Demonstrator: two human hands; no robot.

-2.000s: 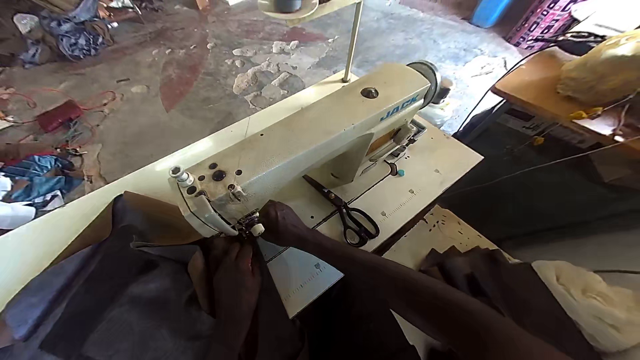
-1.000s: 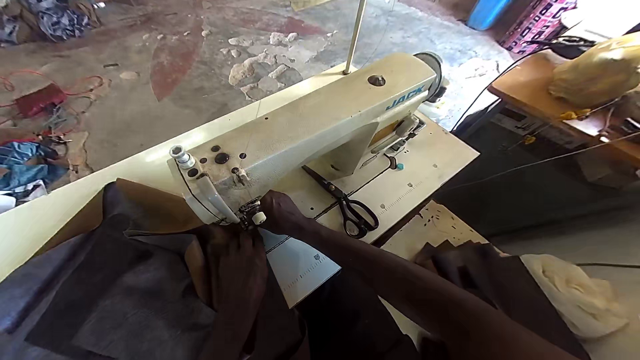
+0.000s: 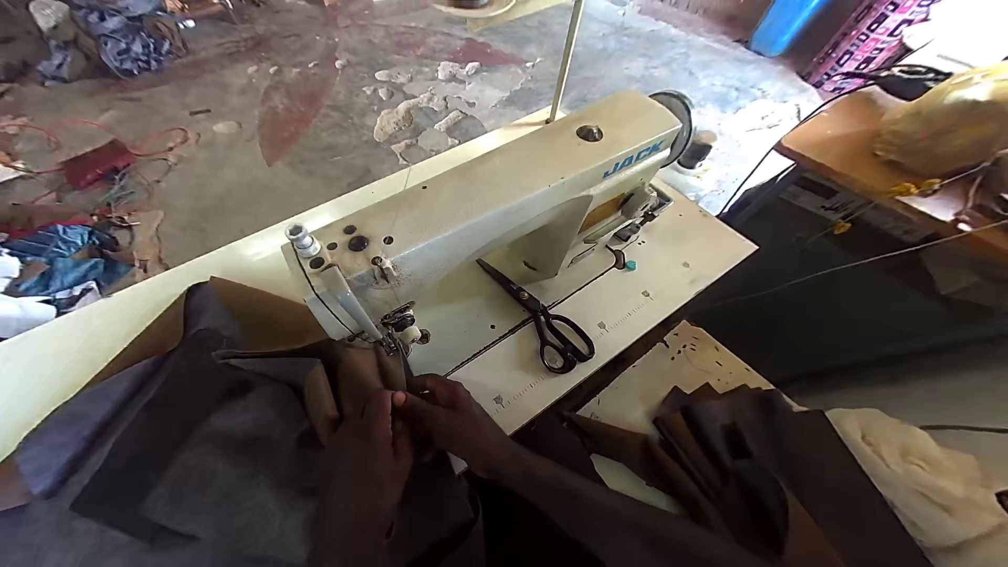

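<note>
A cream Jack industrial sewing machine [image 3: 488,189] stands across the middle of its table. Dark grey and brown fabric [image 3: 228,425] lies at the left, and one edge of it runs up to the presser foot area [image 3: 398,335]. Just below that area, my left hand [image 3: 366,449] grips the fabric from the near side. Beside it, my right hand [image 3: 453,413] pinches the same fabric, the fingertips of both hands close together. Black-handled scissors [image 3: 543,323] rest on the machine table, their blades pointing toward the machine arm.
Folded dark fabric pieces [image 3: 732,449] and a cream cloth bundle [image 3: 913,465] lie at the lower right. Beyond them is a wooden table [image 3: 835,134] with a yellowish bag on it. A thread stand pole [image 3: 565,63] rises behind the machine. Cloth scraps [image 3: 59,260] litter the floor at left.
My right hand has moved from beside the needle area down toward me, to the fabric by my left hand. The left hand has also shifted slightly toward me.
</note>
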